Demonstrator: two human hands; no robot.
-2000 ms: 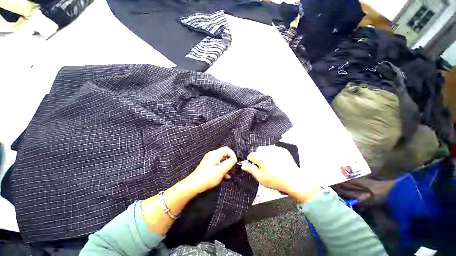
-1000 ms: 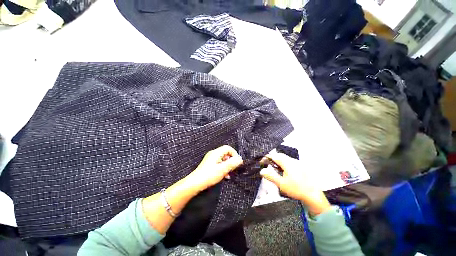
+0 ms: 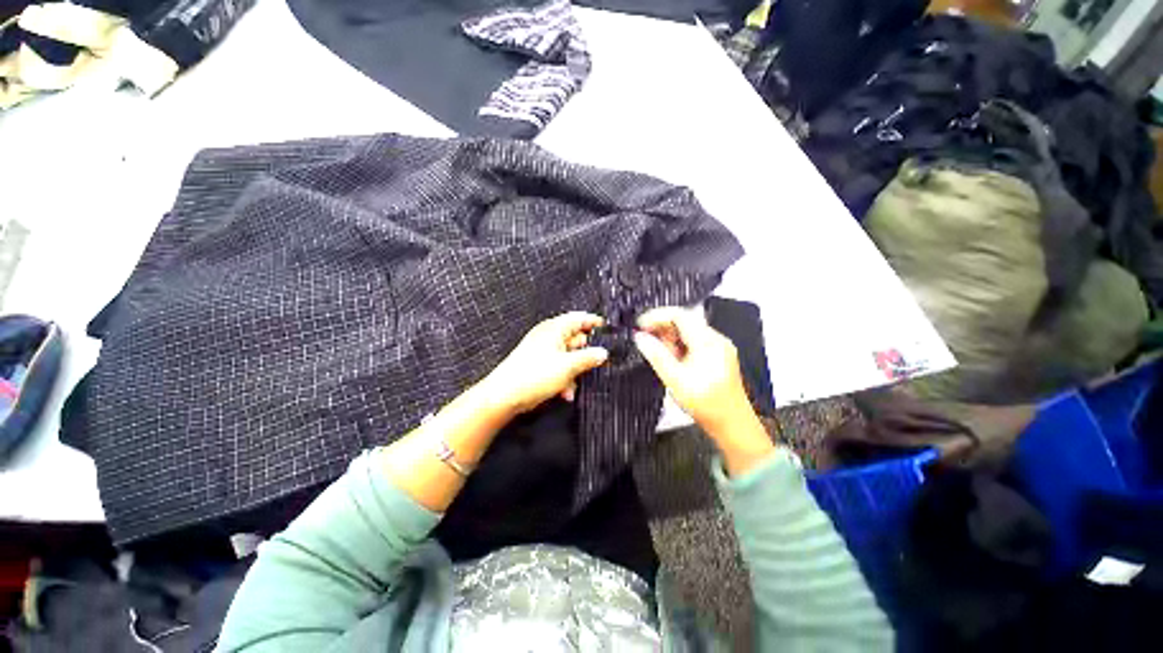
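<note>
A dark coat with a fine white check (image 3: 344, 306) lies spread over the white table, its near edge hanging toward my lap, with plain black cloth under it. My left hand (image 3: 555, 361) pinches the coat's edge from the left. My right hand (image 3: 693, 357) is just right of it, fingertips closed at the same dark spot of the coat. The two hands are a small gap apart. A needle, thread or button between the fingertips is too small and dark to make out.
The white table (image 3: 842, 306) has its edge at the right. A striped-cuff dark garment (image 3: 529, 96) lies further up. A blue-rimmed tray (image 3: 26, 389) is at the left edge. Piled clothing (image 3: 969, 242) and a blue crate (image 3: 1097, 440) stand at the right.
My right hand, apart from the cloth a second ago, is back at the coat beside my left hand. The view has shifted, and the tray now shows at the left.
</note>
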